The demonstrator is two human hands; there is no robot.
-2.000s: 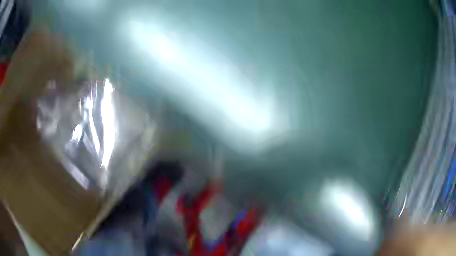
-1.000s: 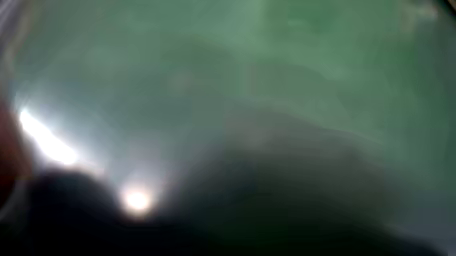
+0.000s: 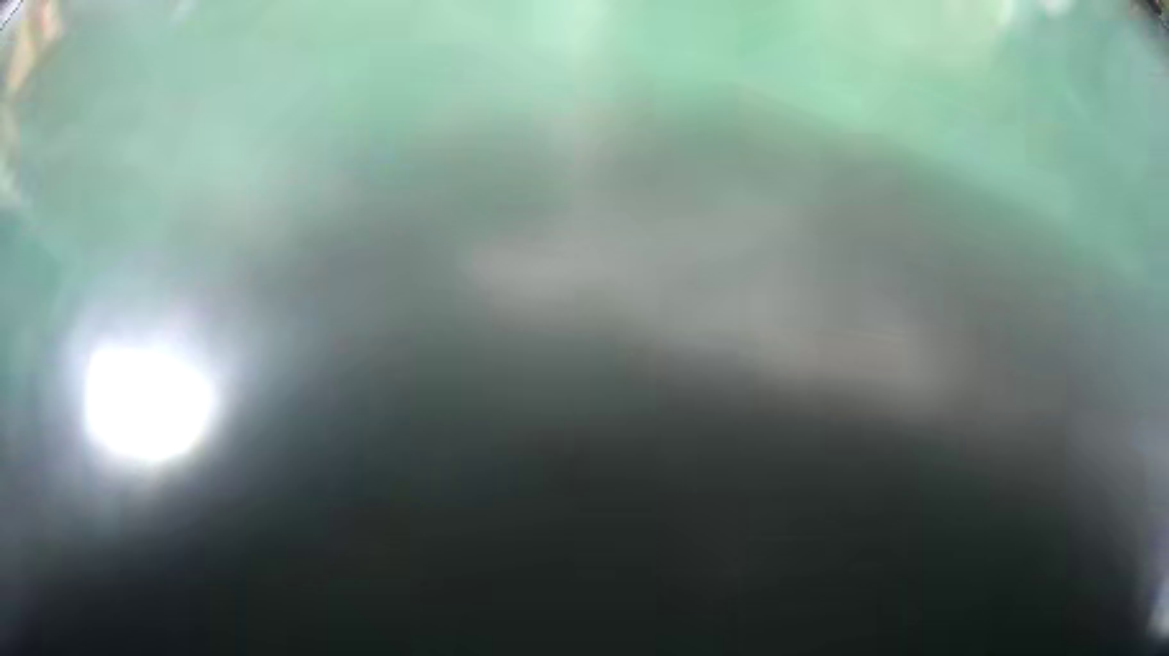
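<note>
A green surface point(image 3: 385, 77) fills the upper part of the head view, very close to the lens and badly blurred. A wide dark area, which looks like a shadow or reflection on it, covers the middle and bottom. A faint pale grey band crosses this dark area. No object on the surface can be made out. Neither my left hand nor my right hand can be seen.
A bright white glare spot point(image 3: 150, 402) lies at the left. A small blurred tan and pinkish patch point(image 3: 28, 51) shows at the upper left edge. A pale blurred streak shows at the lower right edge.
The brown box with clear plastic and the red shapes have left the view. The dark area has spread upward. The glare at the left has become one larger round spot.
</note>
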